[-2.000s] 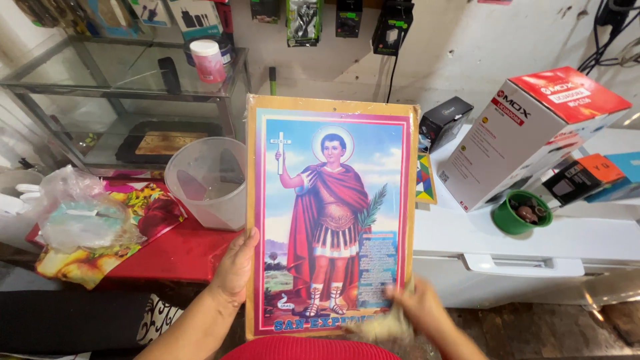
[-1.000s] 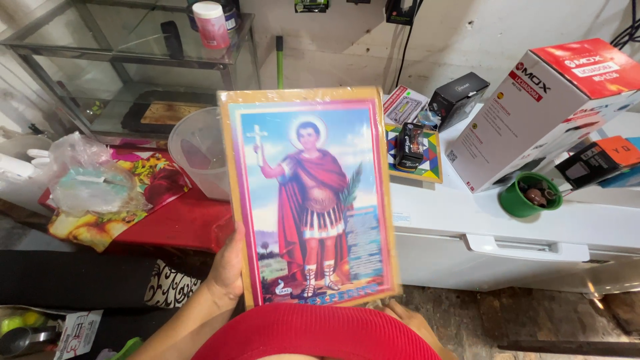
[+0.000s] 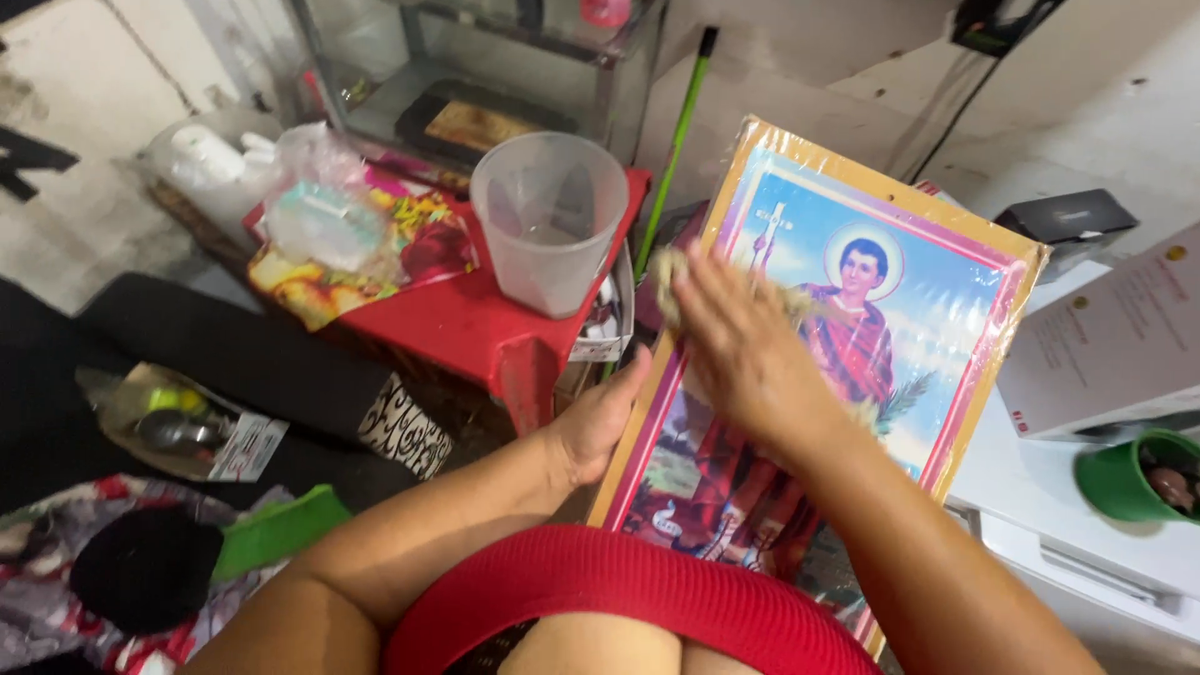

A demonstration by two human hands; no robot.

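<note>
A plastic-wrapped religious picture (image 3: 947,244) on a tan board leans tilted against my body, showing a haloed figure in a red cloak. My left hand (image 3: 605,422) grips its left edge, thumb up along the border and fingers hidden behind the board. Across the picture's front lies my right hand (image 3: 741,347), pressing a beige cloth (image 3: 670,281) to the surface near the upper left edge. Most of the cloth is hidden under the palm and fingers.
A red table (image 3: 422,328) bears a translucent plastic bucket (image 3: 548,225) and a plastic bag (image 3: 323,220). Behind stands a glass case (image 3: 609,103), beside a green pole (image 3: 675,150). At right, a white freezer (image 3: 1031,478) holds a green pot (image 3: 1125,478) and a large box (image 3: 1116,337).
The picture has tilted clockwise. My right hand, low by the picture's bottom edge before, now lies with the cloth on its upper left part. The view has swung left.
</note>
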